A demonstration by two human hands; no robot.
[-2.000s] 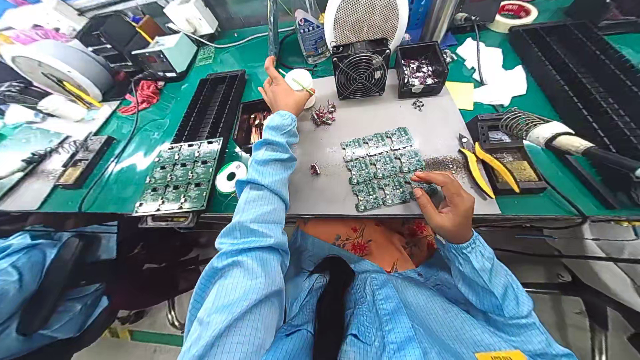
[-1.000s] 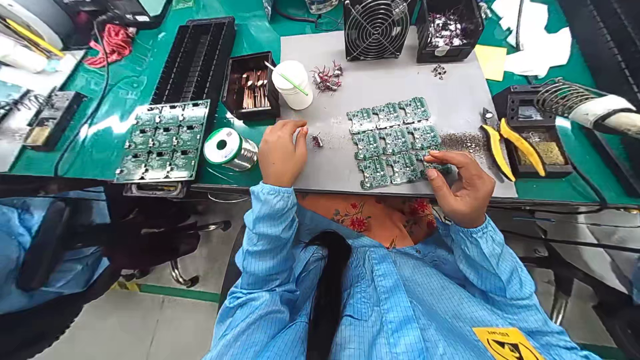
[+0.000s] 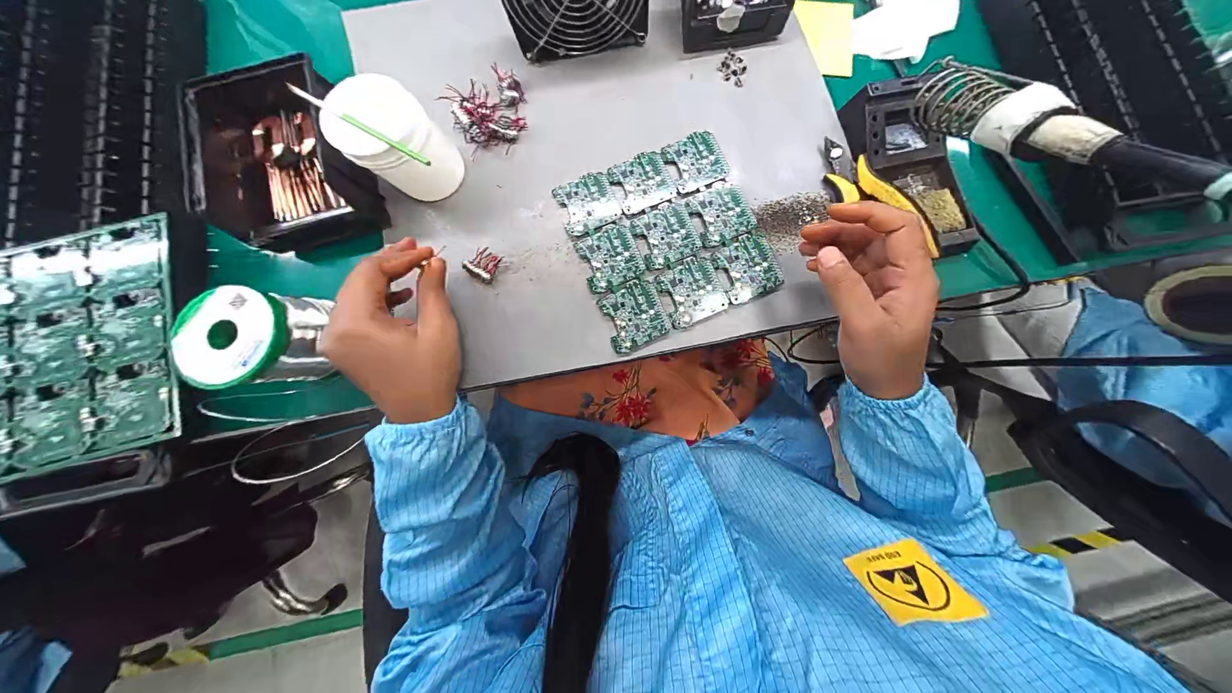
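My left hand (image 3: 397,322) pinches a tiny component with thin leads between thumb and fingertip, at the left side of the grey mat (image 3: 539,339). Just right of it lies a small bunch of wired components (image 3: 482,265); a larger pile (image 3: 484,117) sits farther back. A panel of green circuit boards (image 3: 664,236) lies flat on the mat. To its right my right hand (image 3: 866,279) is raised, its fingers curled apart with nothing seen between them. Yellow-handled cutters (image 3: 890,192) lie just behind my right hand, partly hidden by it.
A solder spool (image 3: 241,337), a white bottle (image 3: 390,135) with a green-white stick on top and a black bin (image 3: 217,154) stand left. Another board panel (image 3: 87,346) is far left. A fan (image 3: 576,24) stands behind; a soldering iron in its holder (image 3: 1011,120) is at right.
My left hand came back from the white bottle to the mat's near left and now pinches a tiny part. My right hand has left the circuit boards. The view has moved closer.
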